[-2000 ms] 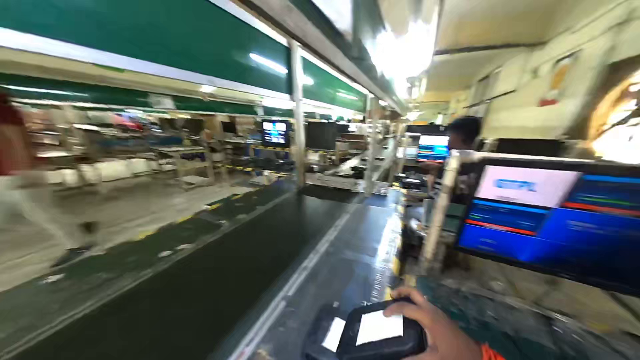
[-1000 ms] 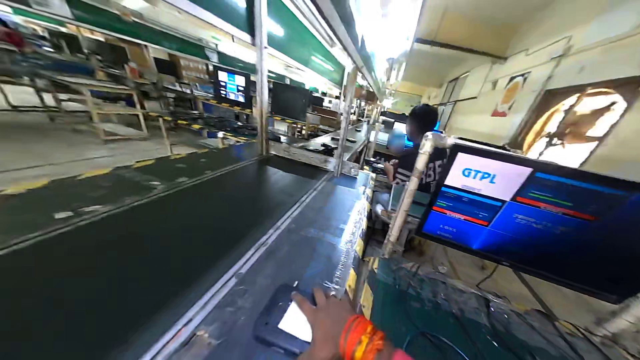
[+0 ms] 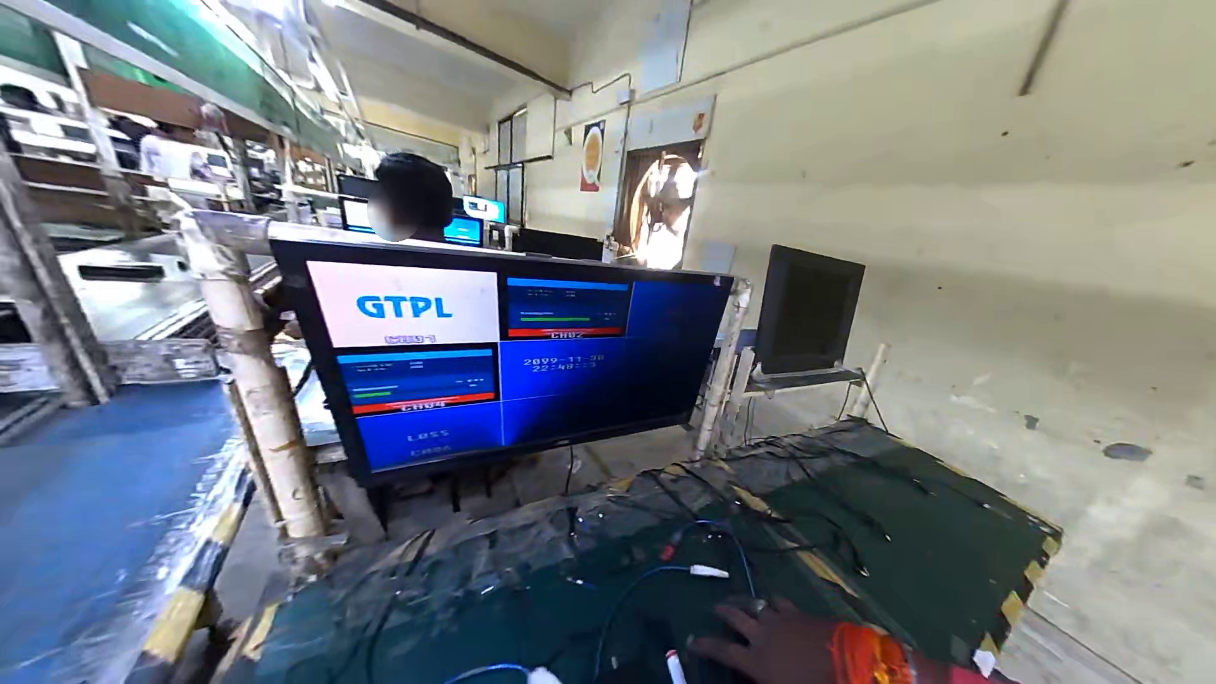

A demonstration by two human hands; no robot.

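Note:
My right hand (image 3: 774,644) reaches over the green bench mat (image 3: 494,617) at the lower right, an orange-red thread band on its wrist. Its fingers are apart, close to a thin cable end; no object shows in its grasp. A blue network cable (image 3: 655,572) with a white end curves over the mat just left of the hand. A small white and red item (image 3: 674,665) lies beside the fingers. Behind the bench stands a monitor (image 3: 532,370) with a split screen. My left hand is out of view.
Wrapped posts (image 3: 266,408) flank the monitor. Black cables (image 3: 836,484) spread over the bench's right part, below a dark monitor (image 3: 812,309) on a small shelf. A blue work surface (image 3: 123,484) with a striped edge lies at left. A person (image 3: 413,195) is beyond the monitor.
The view has swung right to the monitor and bench. Earlier my right hand rested on a black device with a white label on the blue surface; now it is over the green mat without it.

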